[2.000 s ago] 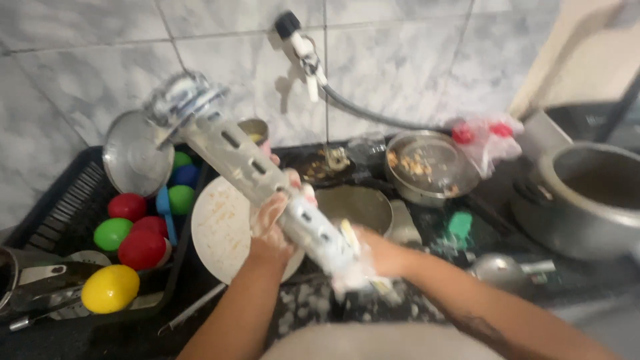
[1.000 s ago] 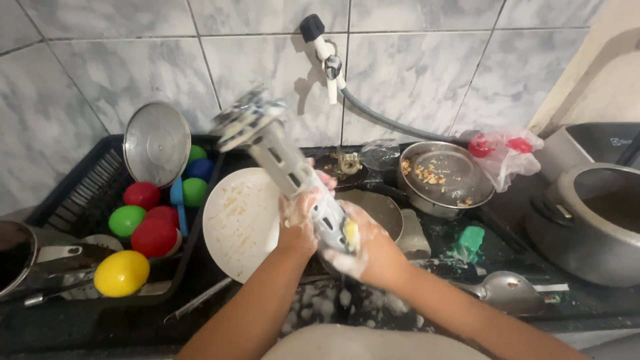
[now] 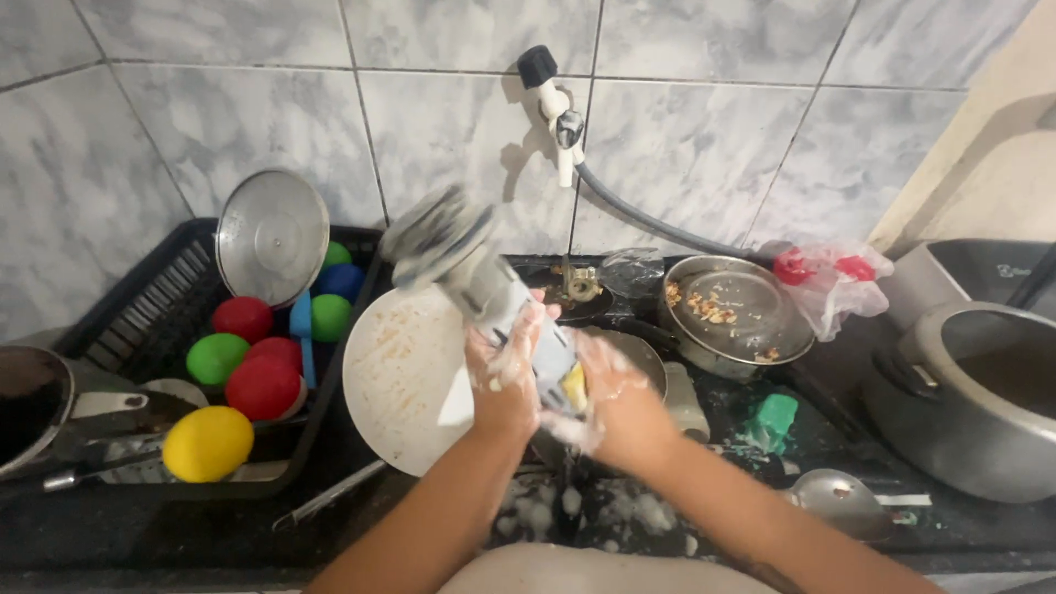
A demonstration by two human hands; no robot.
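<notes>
Both soapy hands hold a long, pale gray plastic utensil holder with slots (image 3: 487,290), tilted up to the left over the sink; its wide upper end is blurred. My left hand (image 3: 507,367) grips its middle. My right hand (image 3: 606,392) presses a yellow sponge (image 3: 575,386) against its lower end. Behind the left wrist lies a white plate (image 3: 404,371) with food residue. A metal pan (image 3: 648,355) is partly hidden behind the right hand.
A black dish rack (image 3: 157,272) with colored balls and a metal lid (image 3: 272,239) stands left. On the right are a pan with food scraps (image 3: 734,318), a green lump (image 3: 773,417), a ladle (image 3: 837,499) and a large pot (image 3: 973,396). A tap (image 3: 561,124) is above.
The gray holder, still in both hands, has come to a shorter-looking, more tilted pose than two seconds ago. Both hands remain on it near its lower half.
</notes>
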